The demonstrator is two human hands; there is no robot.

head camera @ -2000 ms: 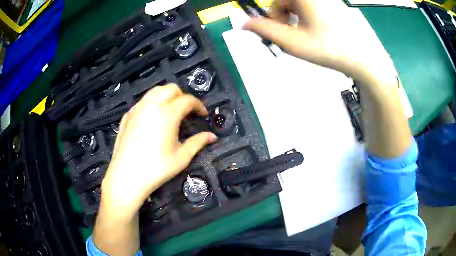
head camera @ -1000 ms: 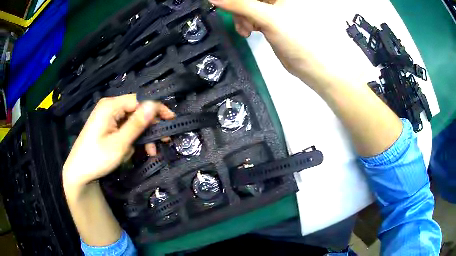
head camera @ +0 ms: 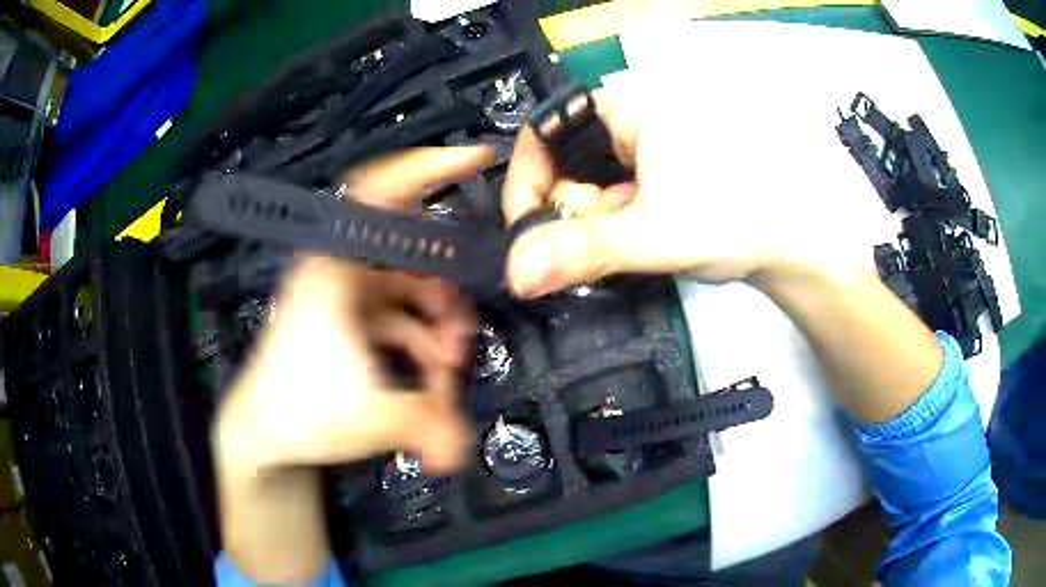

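Observation:
My right hand [head camera: 642, 218] grips a black strap assembly above the foam tray. Its long hole-side strap [head camera: 390, 239] reaches left across my left hand. A short buckle-side strap [head camera: 574, 132] shows between my right fingers. A dark rounded part shows at my right thumb; most of it is hidden. My left hand [head camera: 344, 378] is blurred, below and behind the long strap, fingers apart, with nothing seen gripped. In the foam tray [head camera: 551, 505], a film-covered watch body [head camera: 516, 454] lies in a front pocket. Another long strap [head camera: 688, 420] sticks out of the corner pocket over the white sheet.
A tangled strap pile [head camera: 935, 218] lies on the right of the white sheet [head camera: 780, 493]. Stacked foam trays [head camera: 103, 401] stand at left. A blue cloth [head camera: 126, 103] is at upper left. Yellow edging [head camera: 596, 23] crosses the green bench at the top.
My right hand has come down from the top edge and now grips the strap assembly. The long strap previously in my left hand now extends from my right hand. The tray appears lower and farther right.

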